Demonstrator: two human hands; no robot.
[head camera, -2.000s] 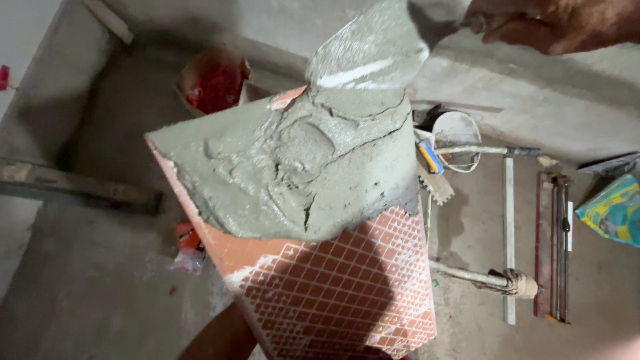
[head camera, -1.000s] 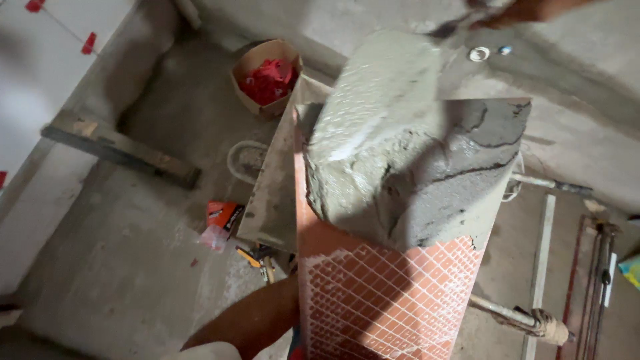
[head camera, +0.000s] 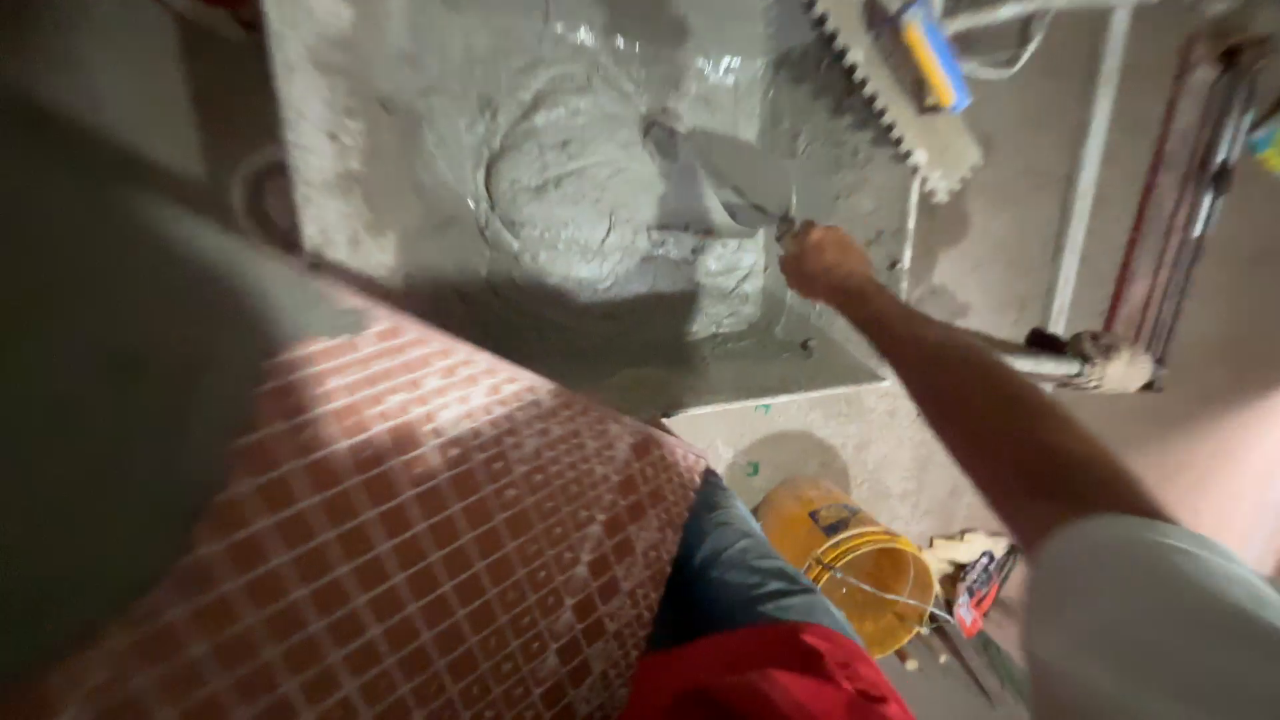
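My right hand (head camera: 825, 262) is closed on the handle of a metal trowel (head camera: 740, 175), whose blade rests at the right side of a mound of wet grey mortar (head camera: 575, 185). The mortar lies on a wide, flat mixing board (head camera: 340, 190) smeared with grey. At the lower left, close to the camera, a terracotta tile (head camera: 440, 520) shows its ribbed back, with a blurred grey layer of mortar (head camera: 120, 400) over its left part. My left hand is out of view.
A notched trowel (head camera: 900, 100) with a blue and yellow handle overhangs the board's upper right corner. Below the board stands a yellow bucket (head camera: 850, 560), with tools beside it. Farther right lie a pale metal bar (head camera: 1090, 170) and a long tile cutter (head camera: 1180, 190).
My right hand and the trowel have moved off the tile's mortar and down to the mound on the board. The tile now appears lower left and nearer. The view has shifted strongly.
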